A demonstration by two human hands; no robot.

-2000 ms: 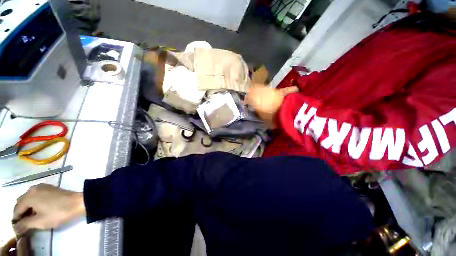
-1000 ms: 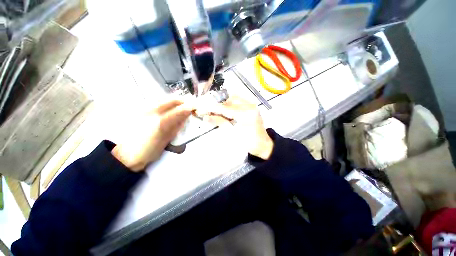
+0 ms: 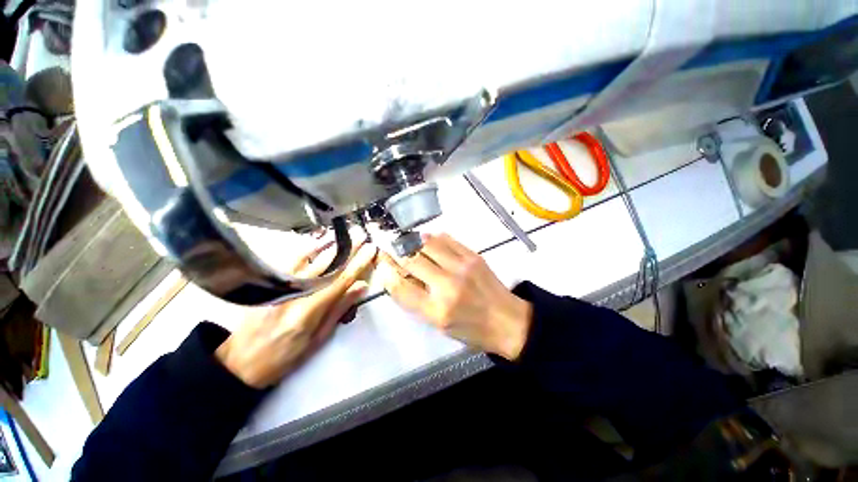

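Note:
The white sewing machine head (image 3: 376,66) with a blue stripe fills the top of the view. Its silver-grey knob (image 3: 414,205) stands out above my hands. My left hand (image 3: 287,329) lies on the white table left of the needle area, fingers stretched toward it, fingertips partly behind the machine's front. My right hand (image 3: 461,294) is just right of it, fingers bent, fingertips near the small metal parts below the knob. Any cloth piece between the fingertips is too hidden to make out. A small dark piece (image 3: 350,313) shows beside my left fingers.
Scissors with yellow and red handles (image 3: 546,186) and slim grey tweezers (image 3: 500,213) lie right of my hands. A cord (image 3: 640,226) crosses the table edge. A white roll (image 3: 760,171) is at the right end. Stacked grey-brown pieces (image 3: 89,268) and narrow strips (image 3: 83,377) lie left.
The view has swung from the person in red to the machine, then closer over its head. Since one second ago, my hands stay by the needle area; the brown-edged piece between them no longer shows clearly.

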